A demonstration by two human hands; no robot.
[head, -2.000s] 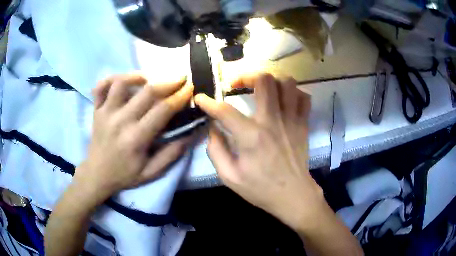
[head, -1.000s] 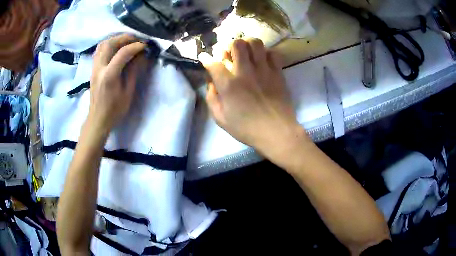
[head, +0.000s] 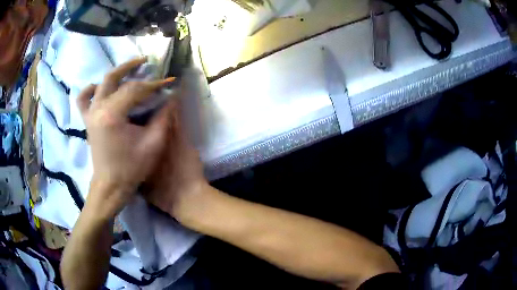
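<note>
A white garment panel with black stripes [head: 59,147] hangs at the left of the machine and down over the table's front edge. My left hand [head: 122,133] is bent round a blurred grey and dark fold of it, just in front of the machine head. My right hand [head: 178,164] is close beside it and partly behind it; its fingertips are mostly hidden and blurred. A pale and dark strip of cloth [head: 180,56] runs from the hands up to the needle area. The sewing machine head [head: 113,14] is above the hands, under bright light.
On the white table [head: 266,96] to the right lie a pale pointed strip [head: 339,102] across the front edge, silver snips [head: 380,42] and black-handled scissors [head: 436,34]. The tan bed plate [head: 244,42] is right of the needle. More striped pieces [head: 453,192] lie below at right.
The view has shifted, so the table things sit further left and higher. My right hand has come in against my left hand, away from the bed plate. My left hand is lower in the picture.
</note>
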